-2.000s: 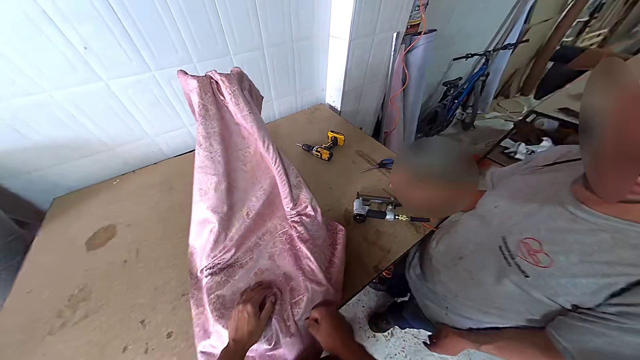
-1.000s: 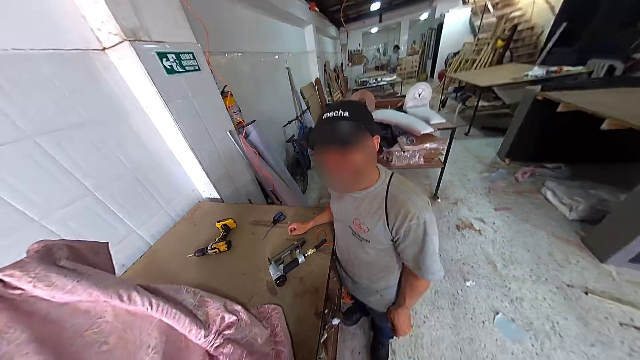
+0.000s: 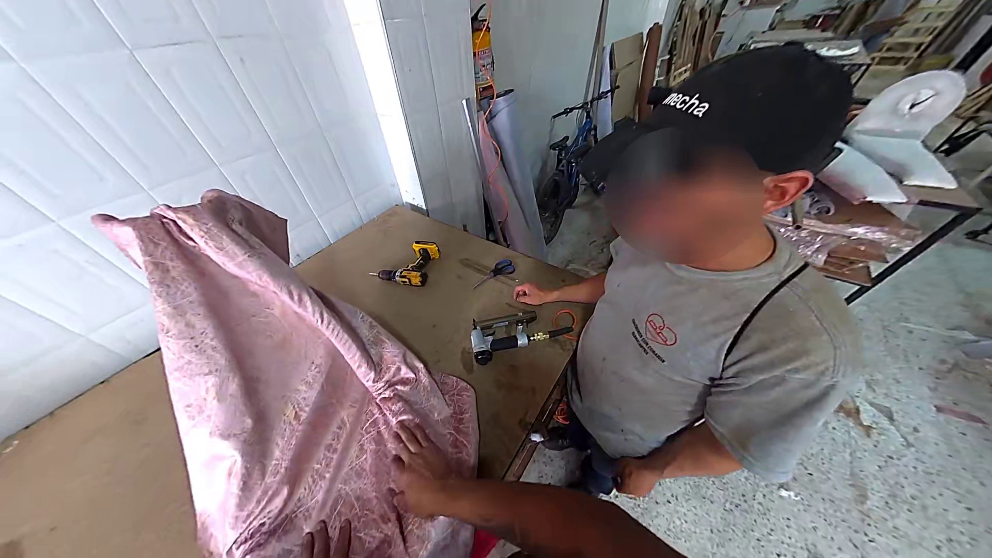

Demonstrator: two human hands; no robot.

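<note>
Pink patterned fabric [image 3: 310, 372] drapes over an upright form on the brown worktable; what lies under it is hidden. My right hand [image 3: 422, 469] rests on the fabric's right side, fingers bent against a fold. Only the fingers of my left hand [image 3: 327, 540] show at the bottom edge, touching the fabric. Beyond the cloth lie a yellow and black cordless drill [image 3: 411, 267], scissors with blue and black handles [image 3: 500, 271] and a pneumatic stapler [image 3: 500, 341] with its air fitting.
Close on the right stands a person [image 3: 697, 341] in a grey shirt and black cap, one hand on the worktable [image 3: 341, 267]. A tiled wall [image 3: 194, 101] borders the table. Rolls of material [image 3: 515, 170], a fire extinguisher [image 3: 482, 58] and a bicycle [image 3: 570, 163] are behind.
The view swung right and partly back. My right hand is higher on the fabric than two seconds ago. The other person now stands more upright, a hand on the table.
</note>
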